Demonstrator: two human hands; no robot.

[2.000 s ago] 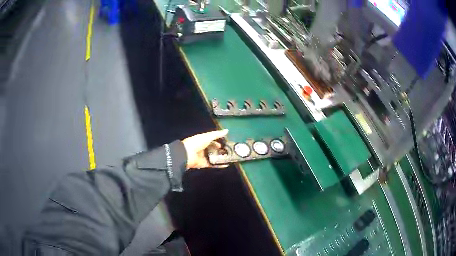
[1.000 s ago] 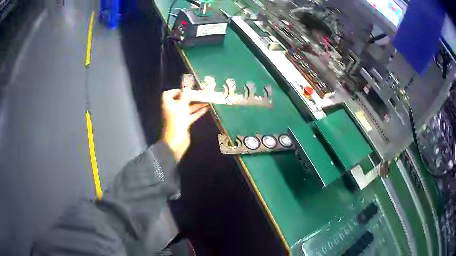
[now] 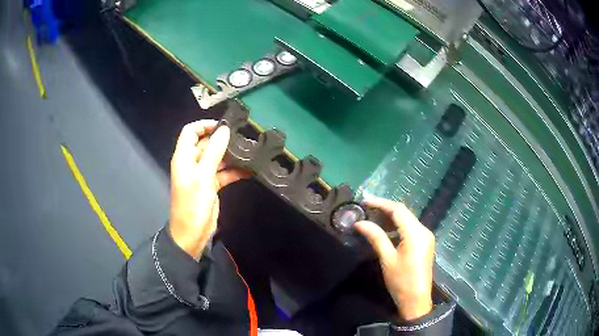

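My left hand (image 3: 200, 177) grips the left end of a dark scalloped carrier strip (image 3: 279, 172), held tilted over the bench's front edge. My right hand (image 3: 402, 246) is at the strip's right end, thumb and fingers on a round component (image 3: 347, 216) with a dark ring and paler centre, which sits at the rightmost pocket. The other pockets of the strip look empty. A second fixture strip (image 3: 220, 95) lies on the green bench with several white-centred round components (image 3: 240, 77) in it; its right end is hidden by the green platform.
A clear ribbed blister tray (image 3: 489, 216) lies on the bench at right, with dark parts (image 3: 452, 172) in it. A raised green platform (image 3: 328, 64) stands beyond the strips. Conveyor lanes (image 3: 538, 157) curve along the far right. The bench edge (image 3: 164, 51) runs at left.
My left hand has brought the scalloped strip nearer over the bench edge. My right hand has come into view at its right end, with a round component. The view has shifted right, towards the tray.
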